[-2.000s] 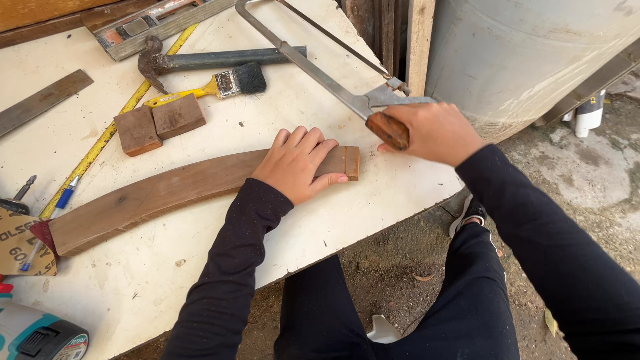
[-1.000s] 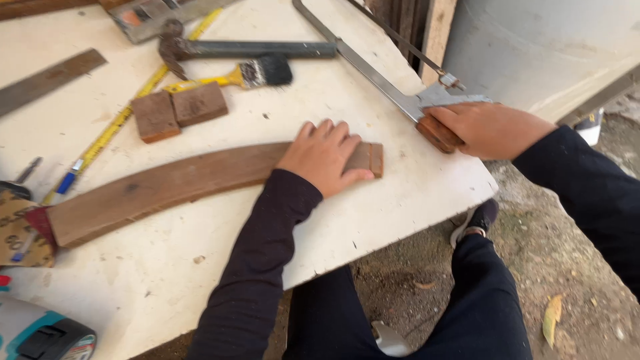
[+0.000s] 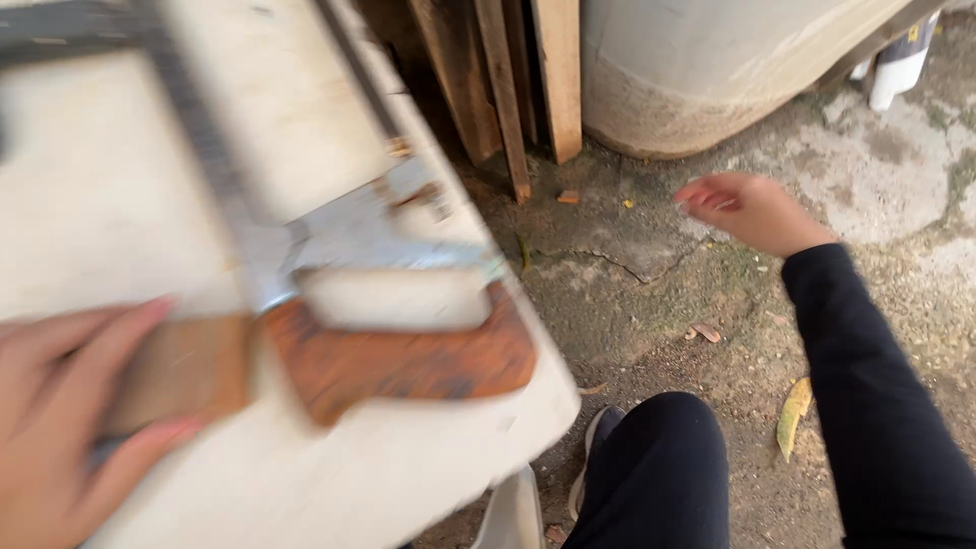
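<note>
The hacksaw (image 3: 404,358), with a worn wooden handle and a metal frame, lies on the white tabletop near its right corner. My left hand (image 3: 91,396) rests over the end of a brown wooden piece (image 3: 183,374), fingers on top and thumb along its near side, just left of the saw's handle. Past the table's right edge, my right hand (image 3: 743,210) hangs in the air over the ground with its fingers curled; no object shows in it. Motion blur softens the saw and my left hand.
Part of the hammer's dark handle (image 3: 69,34) shows at the upper left of the table (image 3: 305,480). Wooden boards (image 3: 560,84) stand upright behind the table, beside a large pale container (image 3: 709,69). A white chair part (image 3: 511,515) is at the bottom.
My right hand has let go of the hacksaw's handle and moved right, off the table. The saw now lies on the tabletop. My left hand remains on the wooden piece. The view has swung right.
</note>
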